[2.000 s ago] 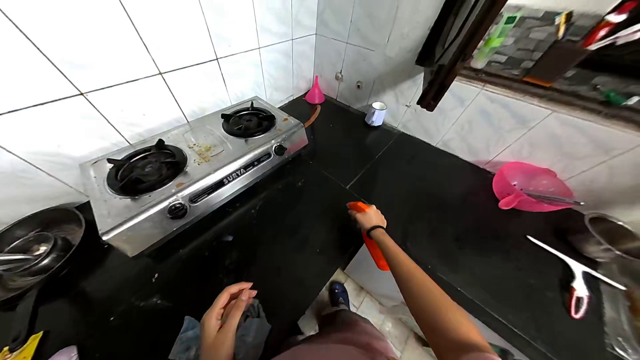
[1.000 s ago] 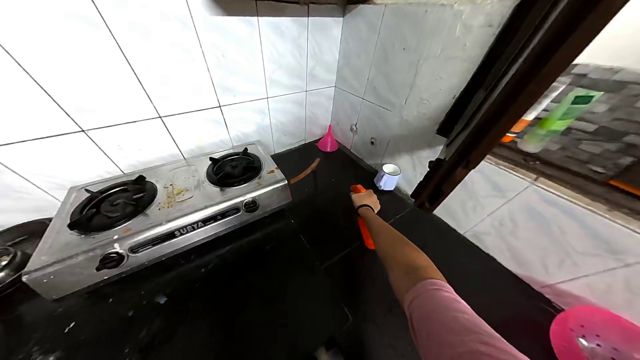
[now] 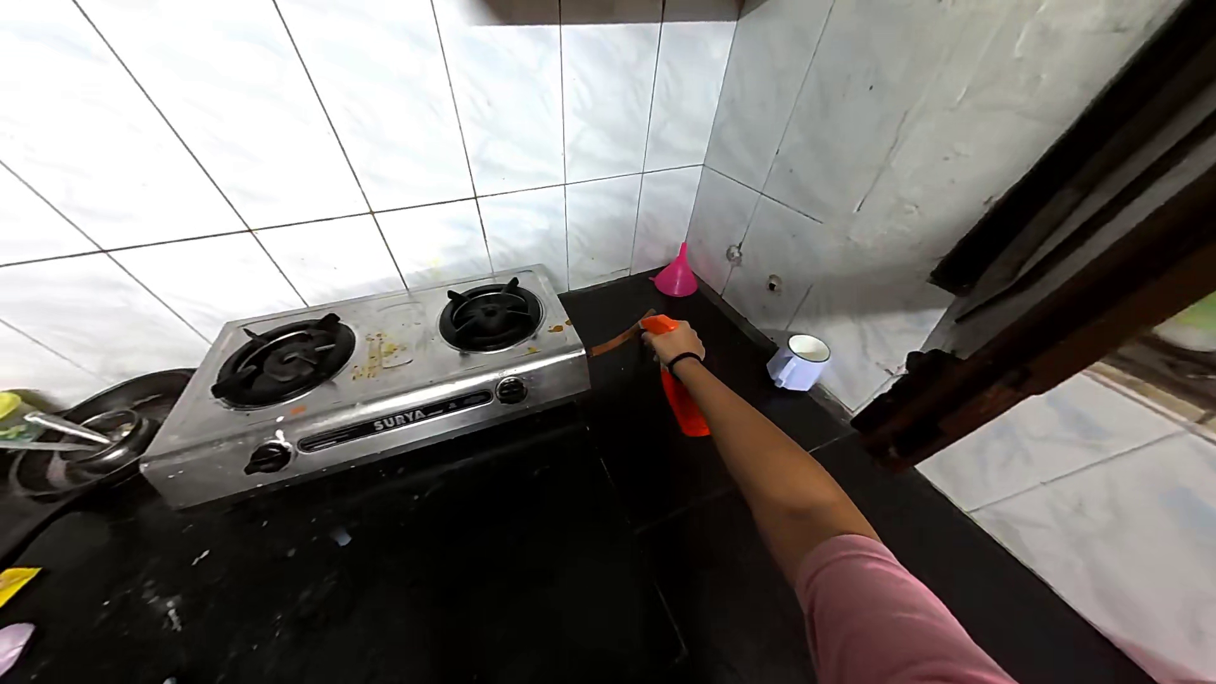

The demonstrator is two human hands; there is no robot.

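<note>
My right hand [image 3: 678, 344], with a black band at the wrist, grips the top of an orange spray bottle [image 3: 686, 407] above the black countertop [image 3: 494, 570]. The bottle's spray head points left, near the orange-brown gas hose [image 3: 616, 341] at the right end of a steel two-burner stove [image 3: 380, 366]. Yellow-brown stains lie between the burners. Behind my hand, a pink funnel [image 3: 676, 275] stands mouth down in the corner. A white mug [image 3: 799, 363] stands to the right of my hand. My left hand is out of view.
Pans [image 3: 104, 418] with a metal utensil sit at the stove's left. A yellow packet [image 3: 14, 581] lies at the left edge. Tiled walls [image 3: 418, 114] meet behind the funnel, and a dark wooden frame [image 3: 1064, 323] juts in from the right.
My right hand has moved toward the back corner with the orange bottle, closer to the stove and hose. My left hand, seen earlier at the bottom, has left the view. The view has shifted.
</note>
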